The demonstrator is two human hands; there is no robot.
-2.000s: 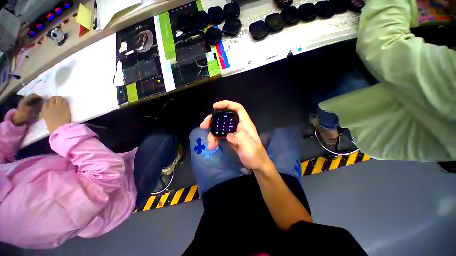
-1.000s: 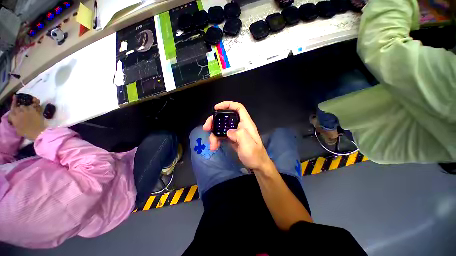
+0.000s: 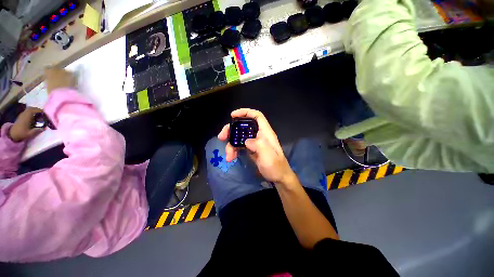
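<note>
My right hand (image 3: pixel 264 149) reaches up from the lower right and holds a smartwatch unit (image 3: pixel 242 132) above my lap. Its screen faces up and shows rows of small white and purple icons. The fingers wrap behind the unit and their tips show at its left edge. The thumb lies at the lower right of the screen. My left hand is not in view.
White-topped bench (image 3: pixel 281 59) across the front, with black mats (image 3: pixel 151 67) and rows of black watch units (image 3: pixel 298 23). A person in a pink smock (image 3: pixel 76 189) sits left, handling a unit. A person in pale green (image 3: pixel 422 103) leans in at right.
The green sleeve has moved left over the bench's right part. The pink-sleeved person's arm has reached up and forward over the bench. My right hand has barely moved and still holds the unit.
</note>
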